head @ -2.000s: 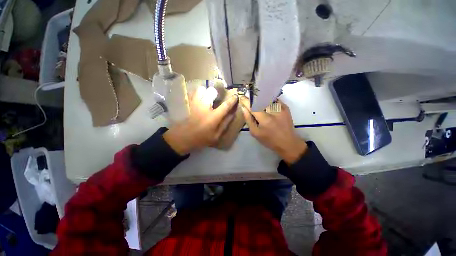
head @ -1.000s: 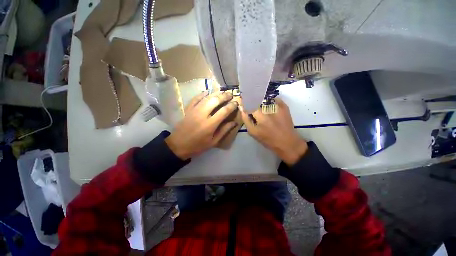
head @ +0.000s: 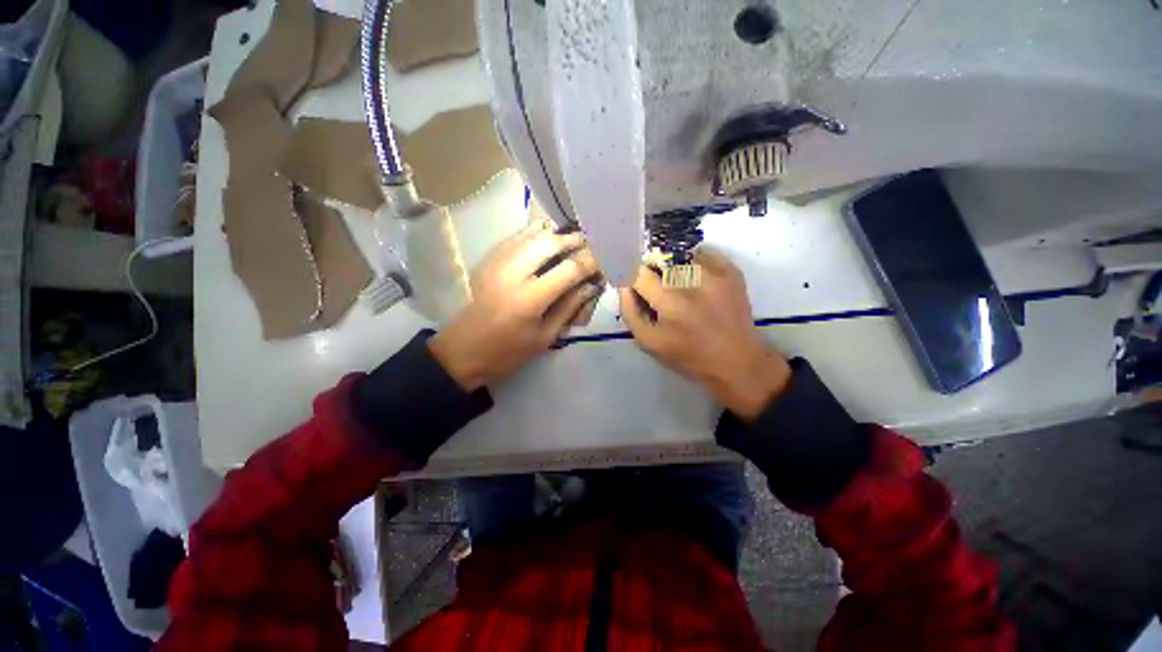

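Observation:
The white-grey sewing machine head point(head: 593, 140) hides the needle area. My left hand point(head: 520, 303) is bent over a small tan piece point(head: 586, 306), with only a brown sliver showing under its fingers. My right hand point(head: 698, 318) is just right of the needle area, its fingertips close to the left ones, beside the ribbed brass-coloured knob point(head: 682, 274). Whether it grips the piece is hidden. More tan pieces point(head: 270, 242) lie overlapping on the left of the white table, one with a pale stitched edge.
A gooseneck lamp point(head: 421, 248) stands left of my left hand. A black smartphone point(head: 937, 280) lies right of my right hand. A larger ribbed knob point(head: 752, 166) with a dark lever sits on the machine head. A whitish bin point(head: 96, 478) with scraps is left of the table.
The view has shifted slightly. The tan piece under my hands, seen sticking out toward me before, is now almost wholly hidden. My left fingers have drawn together near the needle area.

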